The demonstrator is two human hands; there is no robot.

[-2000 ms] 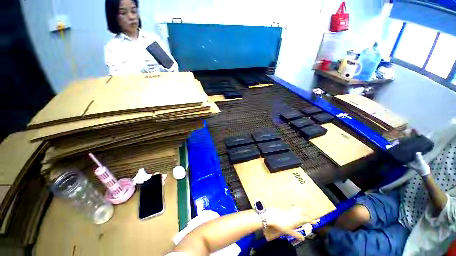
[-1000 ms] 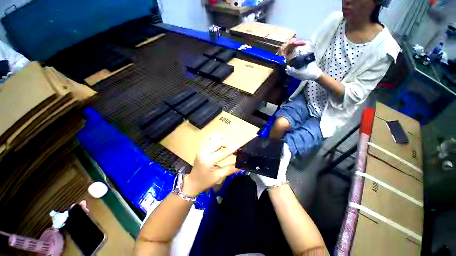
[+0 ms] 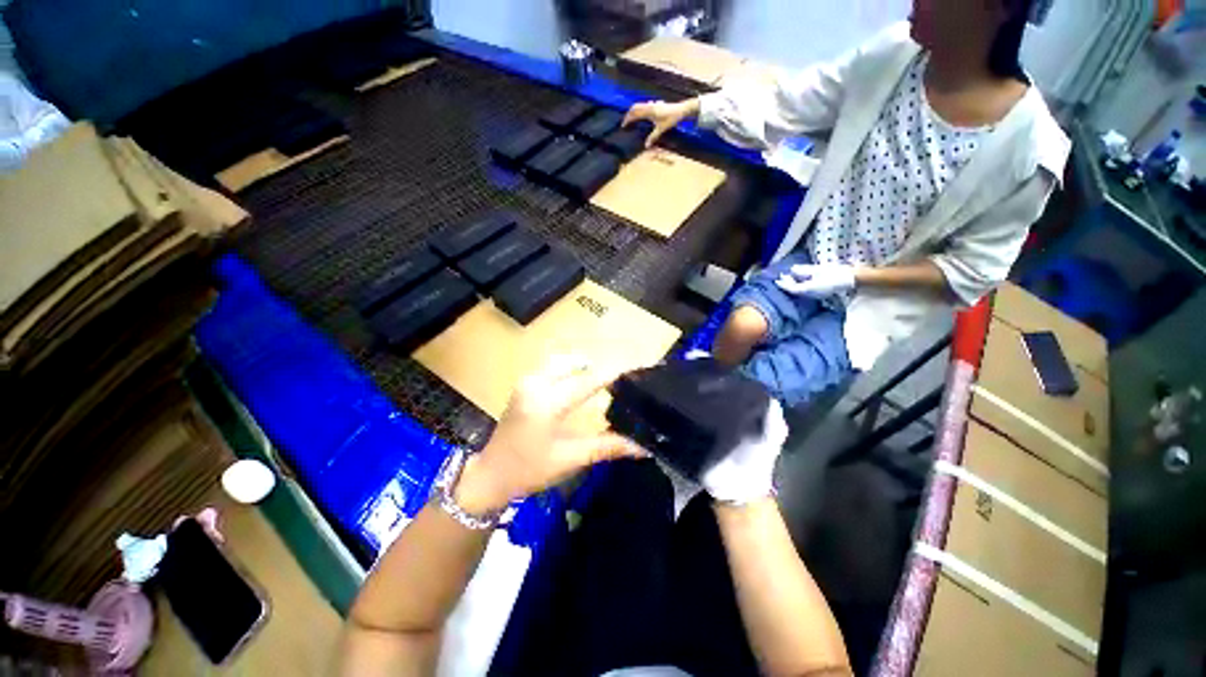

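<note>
A black housing (image 3: 688, 407) is held in the air before my lap, tilted. My left hand (image 3: 545, 430) is bare, with a bracelet, and its fingers touch the housing's left end. My right hand (image 3: 749, 456), in a white glove, grips the housing's right end; some of its fingers are hidden under it. Beyond, several black housings (image 3: 526, 284) lie side by side in rows on a tan cardboard sheet (image 3: 582, 341), which rests on the dark mesh belt (image 3: 443, 152).
A seated person (image 3: 880, 199) at right reaches to housings on a second cardboard sheet (image 3: 661, 193). Blue film (image 3: 311, 417) covers the belt's edge. Stacked cardboard (image 3: 80, 251), a phone (image 3: 209, 591) and a pink fan (image 3: 99, 628) are at left. A cardboard-covered side table (image 3: 1018, 529) is at right.
The held housing has turned and tilted between my hands, and my left hand has moved slightly left. The seated person's one arm now reaches to the far housings; their other hand is lowered to the lap.
</note>
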